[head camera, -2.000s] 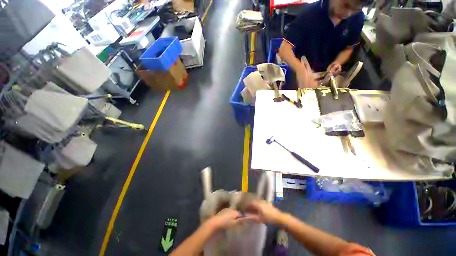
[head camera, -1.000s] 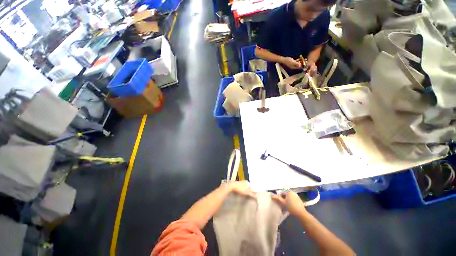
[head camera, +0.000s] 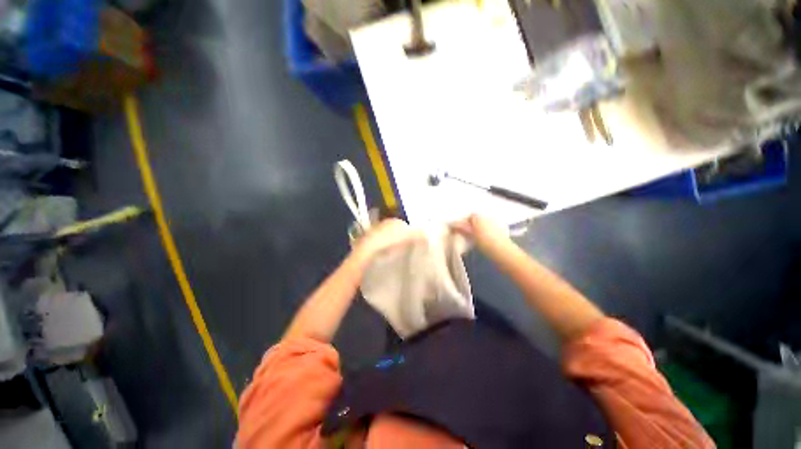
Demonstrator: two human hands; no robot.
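Note:
A beige handbag (head camera: 420, 289) hangs against my dark apron at the near left corner of the white table. My left hand (head camera: 386, 237) grips its top edge on the left, beside a pale upright handle loop (head camera: 350, 195). My right hand (head camera: 472, 230) grips the top edge on the right, at the table's corner. The fingertips of both hands are blurred, and anything small between them cannot be made out. A hammer (head camera: 516, 197) with a small head and black grip lies on the table (head camera: 457, 114) just beyond my right hand.
A crumpled clear plastic bag (head camera: 571, 81) and a beige heap (head camera: 703, 88) lie on the table. Blue bins show under its right edge (head camera: 742, 180) and behind its left side (head camera: 325, 83). Racked bags (head camera: 68, 324) stand left, with a yellow-wrapped tube end (head camera: 101, 221). A green crate (head camera: 698, 390) is lower right.
The view has tilted down and the table fills more of it. The other person is out of view. My hands still hold the bag's top edge, now right at the table corner.

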